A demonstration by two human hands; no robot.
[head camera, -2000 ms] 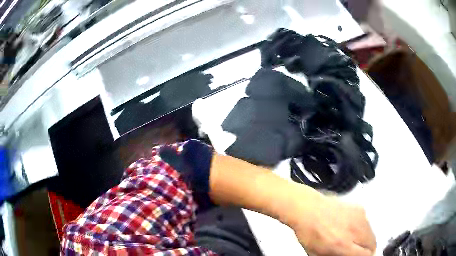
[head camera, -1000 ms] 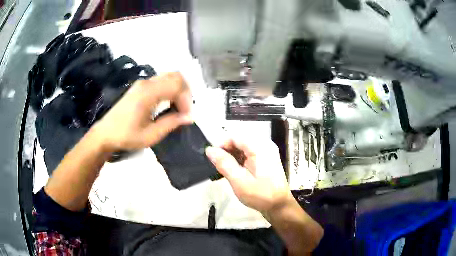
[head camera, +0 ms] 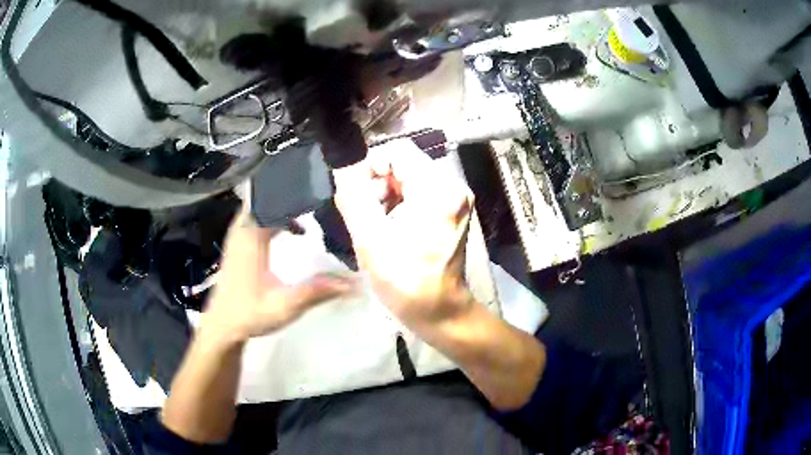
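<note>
A black fabric panel lies under the machine head, left of the thick dark column. My left hand is at the panel's lower left, blurred, thumb spread away from the fingers; its fingertips touch or overlap the panel's edge. My right hand is right of the panel, below the column, with curled fingers; a dark fabric strip shows at its left side. Whether its fingertips pinch the fabric is hidden. The sewing machine head covers the top left, with a rounded metal wire guide. The needle cannot be made out.
A pile of black pieces lies on the white tabletop at left. At right are a stained surface with an off-white machine part, a white spool with a yellow label and a blue crate.
The view has moved closer to the machine head. The panel, held between both hands before, is now under the head. My left hand has lowered and spread; my right hand has moved up beside the column.
</note>
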